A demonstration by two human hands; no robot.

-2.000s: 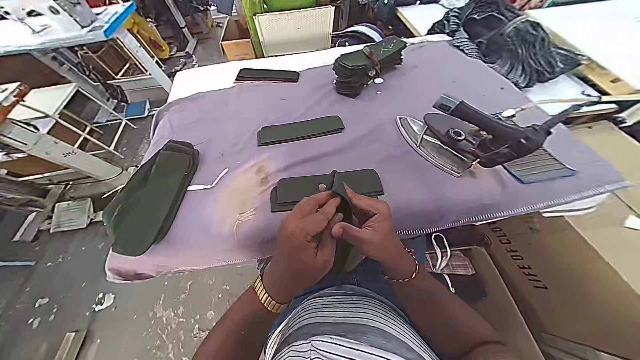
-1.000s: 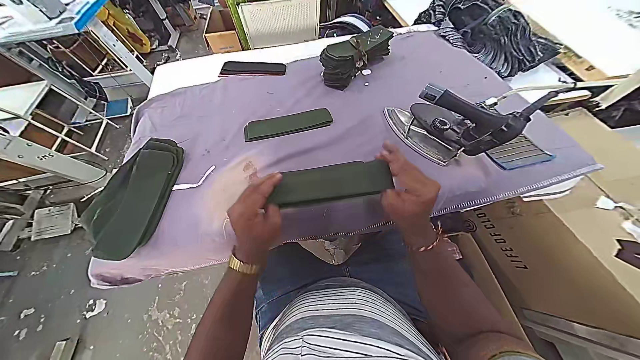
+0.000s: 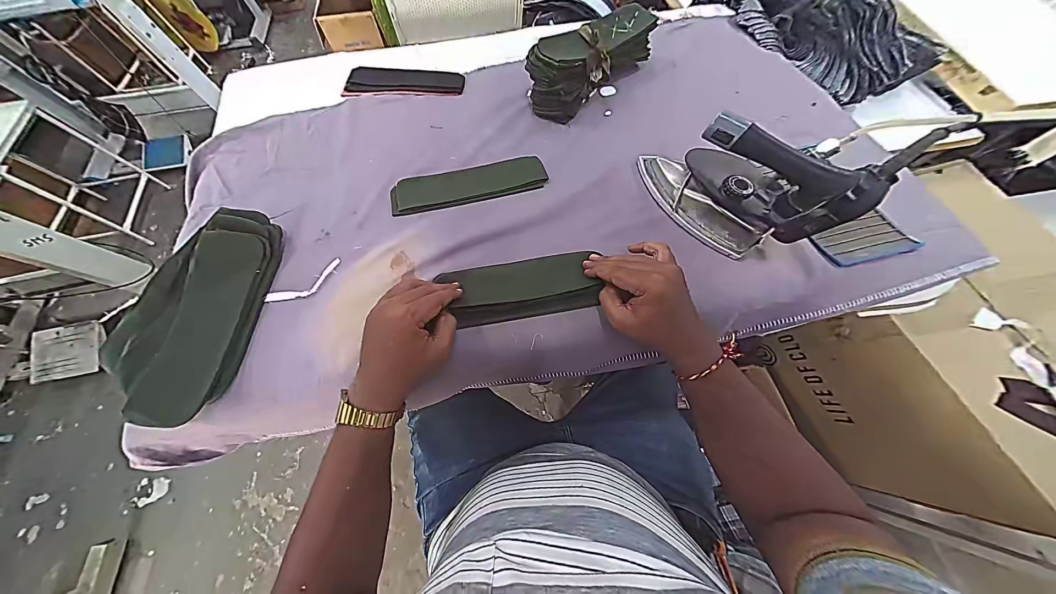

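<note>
A stack of dark green fabric strips (image 3: 524,283) lies flat near the front edge of the cloth-covered table. My left hand (image 3: 406,337) holds its left end and my right hand (image 3: 648,297) its right end, fingertips on top. Behind it is another folded green strip (image 3: 470,185). A larger pile of green fabric pieces (image 3: 210,305) rests at the table's left. At the back sits a tied bundle of green pieces (image 3: 590,56), with a dark folded strip (image 3: 404,81) left of it. An electric iron (image 3: 759,186) lies to the right of my right hand.
Purple cloth (image 3: 330,190) covers the table. Under the iron's rear is a striped pad (image 3: 866,239). A thin white strip (image 3: 307,290) lies beside the left pile. Dark gathered garments (image 3: 850,45) are at the back right, a cardboard box (image 3: 858,412) at the lower right, metal racks at the left.
Two seconds ago my hands were together over a small dark piece in front of the strips. They have moved apart to the two ends of the stack, and that piece no longer shows separately.
</note>
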